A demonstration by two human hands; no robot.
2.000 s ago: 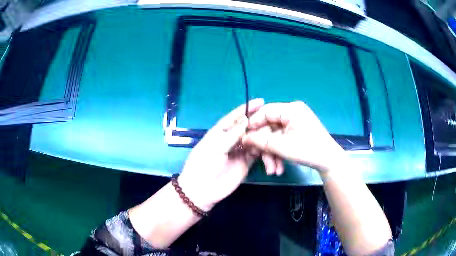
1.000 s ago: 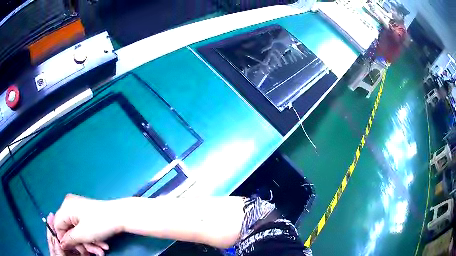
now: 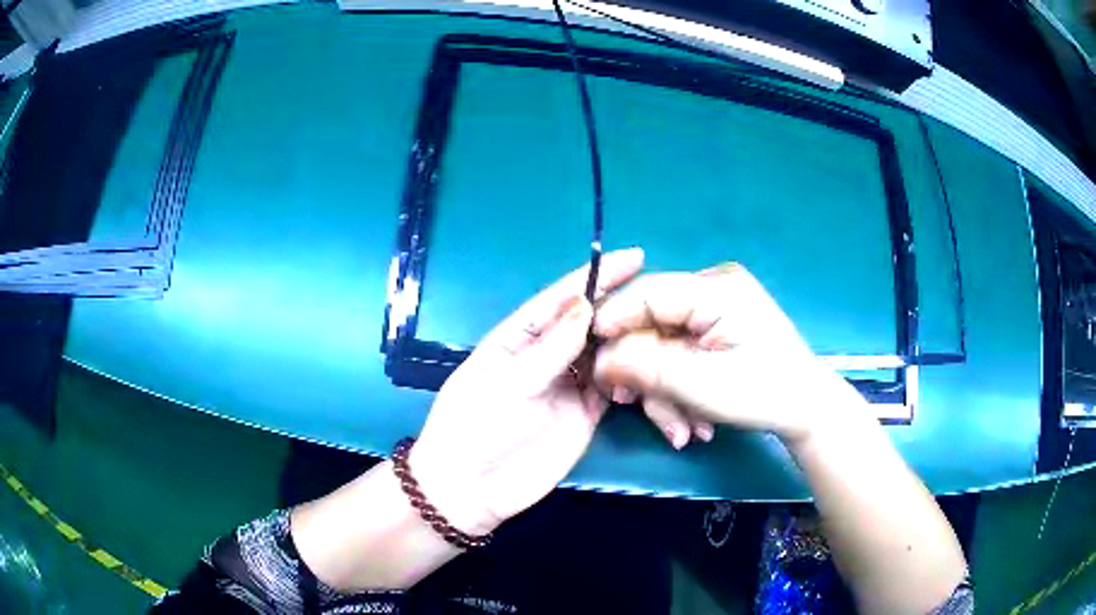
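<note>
My left hand, with a brown bracelet at the wrist, pinches the lower end of a thin black gasket strip. The strip runs up from the fingertips across the opening of the bezel frame to the bench's far edge. My right hand meets the left at the same end, fingertips closed on it; what exactly they pinch there is too small to tell. The black rectangular bezel frame lies flat on the green bench under both hands, which hide part of its near edge.
Nested spare thin frames lie on a black mat at left. A thin black outline lies beside the bezel. A dark panel is at right. A white bar and machine edge are behind; shiny blue scraps lie below the bench.
The view swung right, then returned to the centre. Both hands remain together at the strip's end. The strip now reaches farther up, past the bezel's far side.
</note>
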